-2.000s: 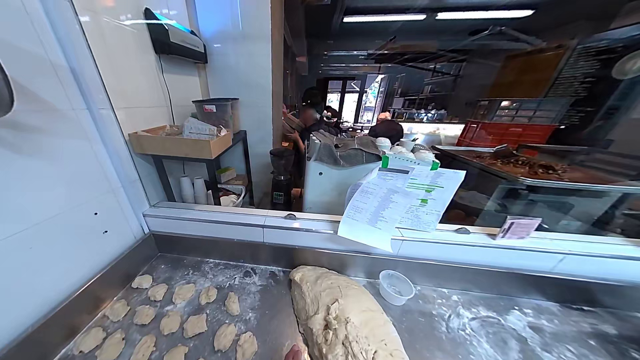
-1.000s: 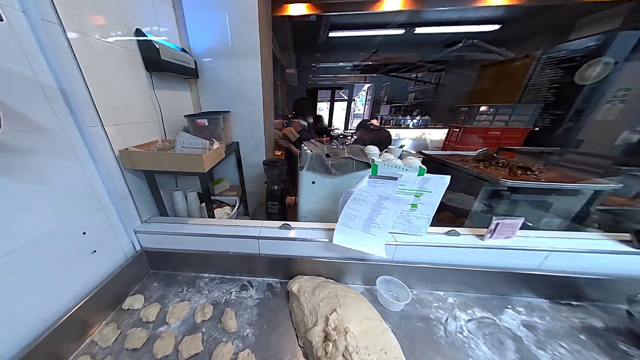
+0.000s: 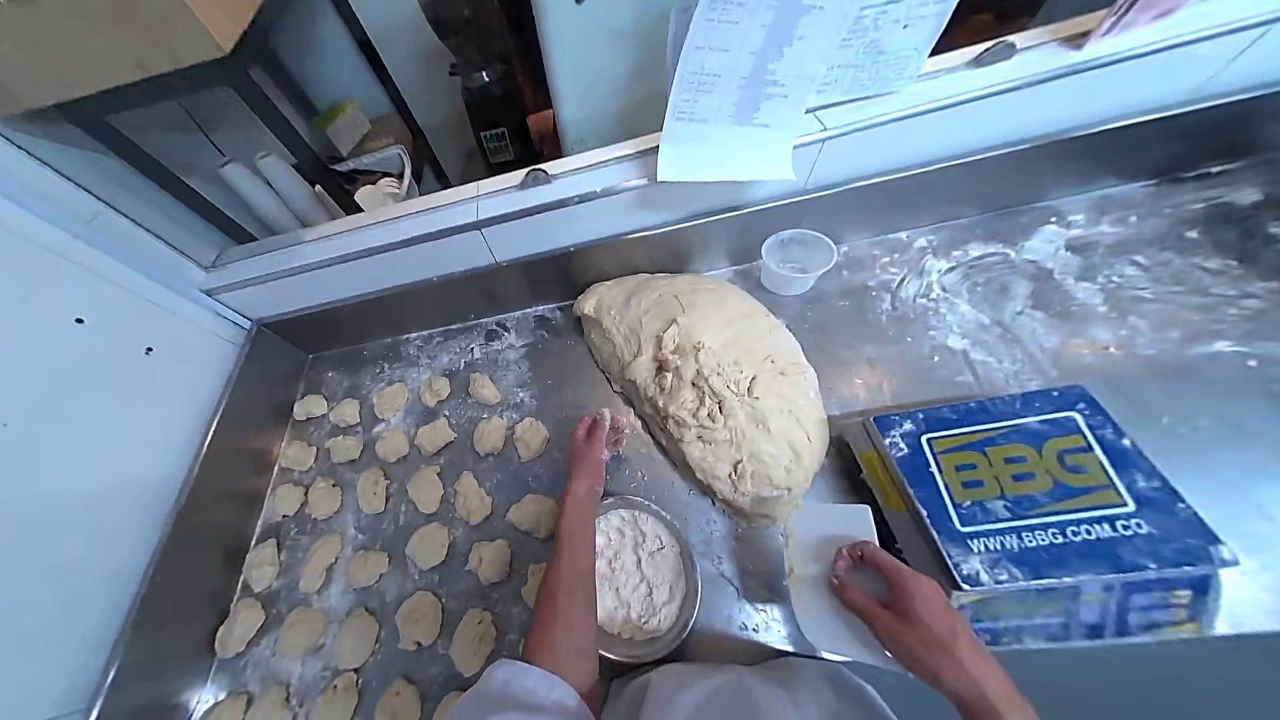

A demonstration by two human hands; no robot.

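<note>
A large mound of dough point(image 3: 710, 390) lies on the floured stainless steel counter point(image 3: 690, 560). My left hand point(image 3: 598, 437) is at its left edge, fingers bent and floury; whether it holds anything cannot be told. Below that hand, partly behind my forearm, sits a metal bowl of flour point(image 3: 643, 575). My right hand point(image 3: 880, 585) holds a white plastic dough scraper point(image 3: 828, 570) flat by the dough's lower end. Rows of small dough pieces point(image 3: 425, 490) cover the left of the counter.
A blue-topped box-like device point(image 3: 1050, 485) stands right of the scraper. An empty clear plastic cup point(image 3: 797, 262) sits behind the dough, near the steel back ledge. Printed sheets point(image 3: 745, 95) hang over the window sill. A white wall point(image 3: 100, 440) bounds the left side.
The view has tipped down strongly. Both hands now show; two seconds ago only a fingertip was in view at the bottom edge beside the dough. The mound and cup keep their places.
</note>
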